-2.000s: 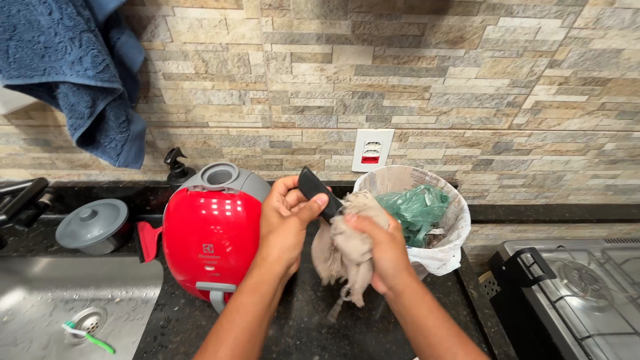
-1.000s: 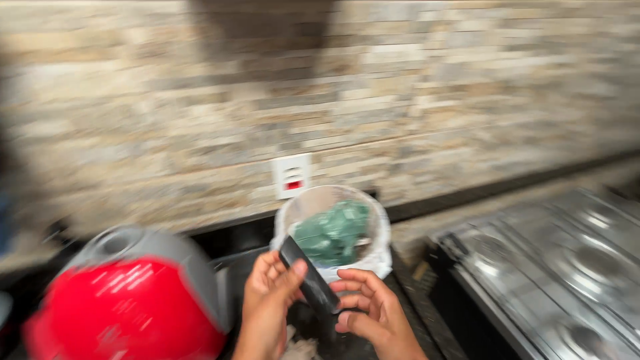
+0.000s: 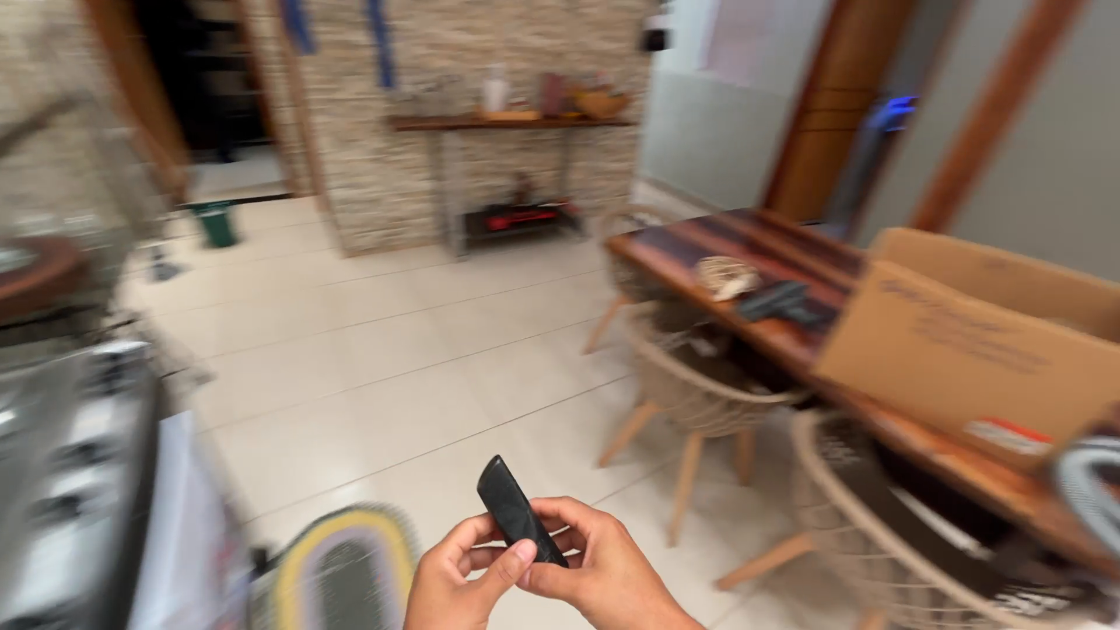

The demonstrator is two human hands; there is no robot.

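Observation:
Both hands hold a small black plastic piece [image 3: 516,507], flat and with a slanted end, perhaps a vacuum cleaner nozzle, at the bottom middle of the head view. My left hand [image 3: 472,569] grips it from the left, its thumb across the lower part. From the right, my right hand [image 3: 595,556] holds the lower end between thumb and fingers. The piece tilts with its slanted end up and to the left, over the tiled floor. Neither the cloth nor the red vacuum cleaner is in view.
A wooden table [image 3: 945,451] at right bears a cardboard box [image 3: 954,350], a dark object [image 3: 774,302] and a beige bundle [image 3: 726,276]. Woven chairs [image 3: 700,394] stand beside it. The stove [image 3: 79,490] is at left, near an oval rug [image 3: 341,569]. A shelf [image 3: 516,122] stands behind.
The view has swung far from the counter to the room. The beige cloth, in my right hand two seconds ago, is no longer held. My right hand has joined my left on the black piece.

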